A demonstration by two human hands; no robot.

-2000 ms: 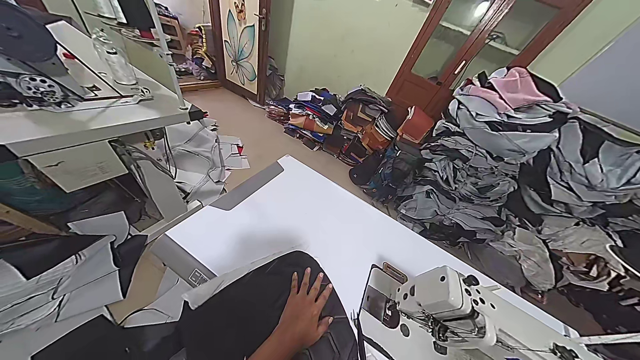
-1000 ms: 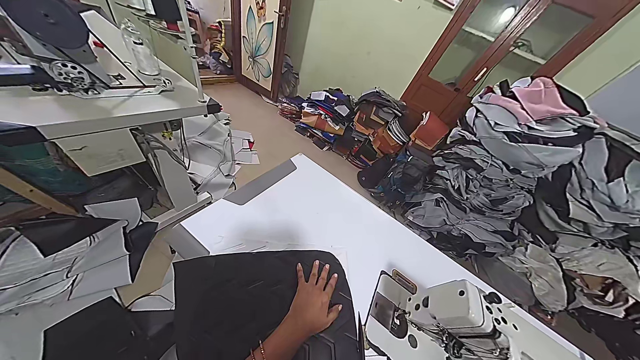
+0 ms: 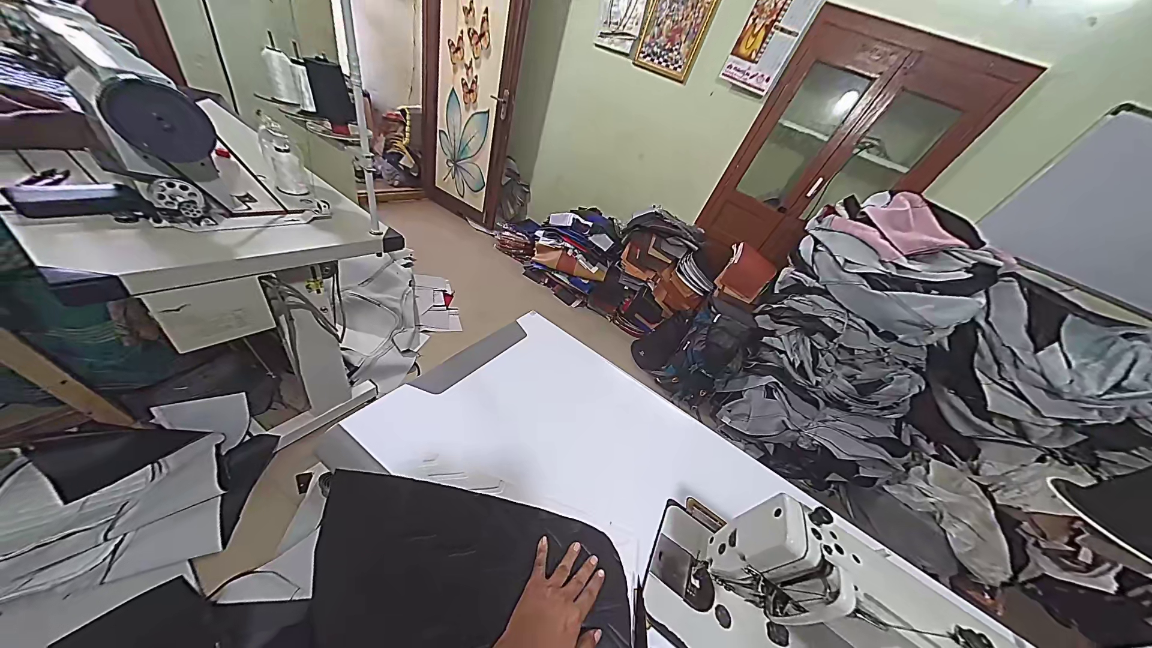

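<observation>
My left hand [image 3: 562, 594] lies palm down near the right end of a black fabric piece [image 3: 432, 549], fingers slightly apart, at the bottom middle of the head view. The piece has a rounded far right corner and a squarer far left one, and rests over the near edge of the white table [image 3: 549, 414]. Just right of the hand stands a white sewing machine [image 3: 774, 549] with metal parts and thread guides. The wrist is at the frame's bottom edge. My right hand is not in view.
Another sewing machine [image 3: 153, 117] stands on a table at left. Cut grey and black pieces [image 3: 117, 513] lie at lower left. Folded material stacks [image 3: 621, 261] line the wall, and a large heap of grey fabric [image 3: 846, 360] fills the right side.
The black piece has turned and spread out; its far left edge, slanting with a pale border two seconds ago, now forms a squarer corner. My left hand stays on it. The view has tilted up.
</observation>
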